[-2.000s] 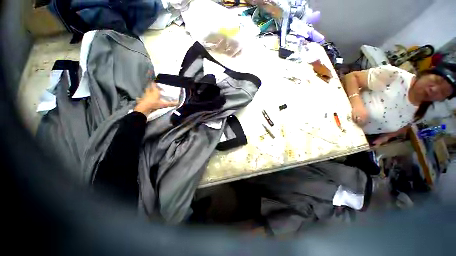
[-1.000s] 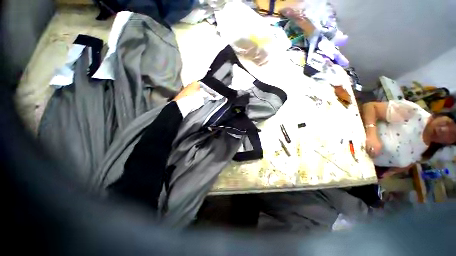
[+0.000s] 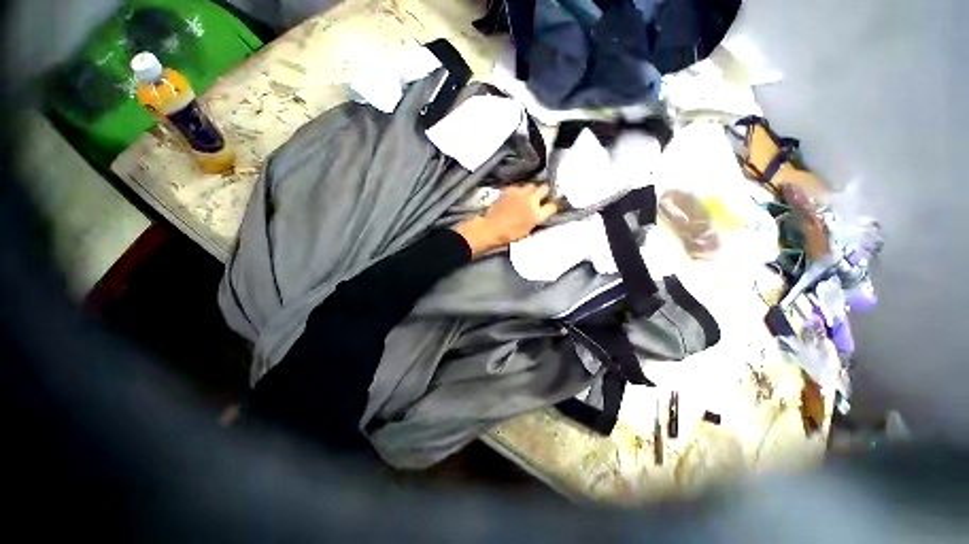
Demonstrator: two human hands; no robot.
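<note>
My left hand (image 3: pixel 508 219), in a black sleeve, reaches over the worktable. Its fingers lie at the edge between two grey garments; whether they grip cloth is unclear. The nearer grey garment (image 3: pixel 457 367) has black bands and a white patch (image 3: pixel 558 250) beside my hand. Its black waist end lies spread to the right. The other grey garment (image 3: pixel 329 191) lies to the left, with white patches and black trim at its top end. My right hand is not in view.
The worktable (image 3: pixel 282 90) carries a bottle of orange drink (image 3: pixel 186 117) at left, near a green covered item (image 3: pixel 128 53). Dark blue cloth (image 3: pixel 627 48) lies at the back. Plastic bags and scraps (image 3: pixel 823 287) are at right, small dark tools (image 3: pixel 673 414) at lower right.
The view has swung left, bringing in the bottle and green item; the other person is out of view. My left hand has left the nearer garment's white patch for the gap between the garments.
</note>
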